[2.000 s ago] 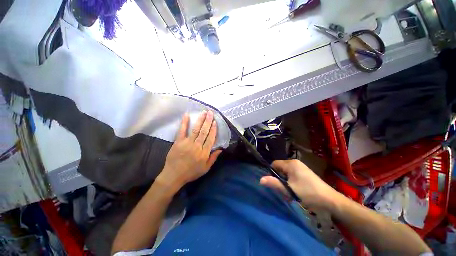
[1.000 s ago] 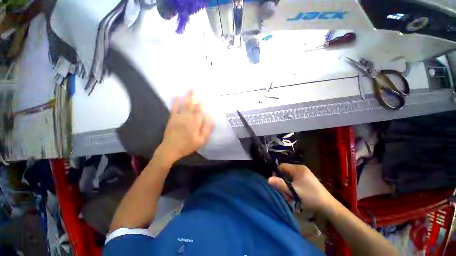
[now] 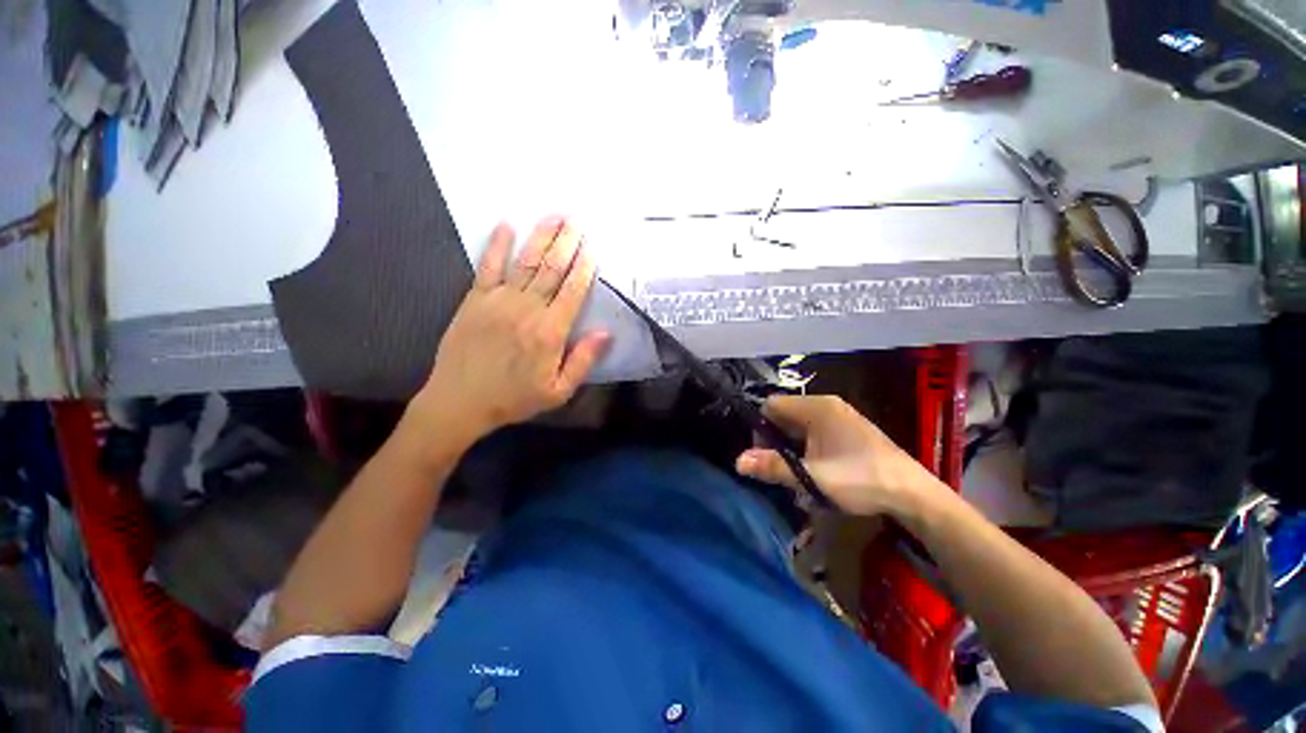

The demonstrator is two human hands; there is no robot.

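A garment panel (image 3: 380, 215), dark grey-brown textured fabric joined to white, lies on the white table and reaches its front edge. My left hand (image 3: 523, 332) lies flat on the panel near the dark-white join, fingers extended, pressing it down and gripping nothing. My right hand (image 3: 831, 455) holds long black fabric shears (image 3: 702, 375) at the table's front edge. The blades point up and left, at the white part's right edge beside my left fingers. Whether the blades are apart is hard to tell.
Second scissors (image 3: 1093, 236) and a dark red-handled tool (image 3: 988, 85) lie at right. Thin trimmings (image 3: 768, 226) lie behind the ruler strip (image 3: 859, 297). The machine's needle area (image 3: 749, 65) is at the back. A panel stack (image 3: 179, 72) is at left; red baskets (image 3: 938, 415) stand below.
The panel now lies flatter, its dark part spread at left. The shears' blades have moved up to the white edge. The view has shifted, bringing the machine head partly out of frame.
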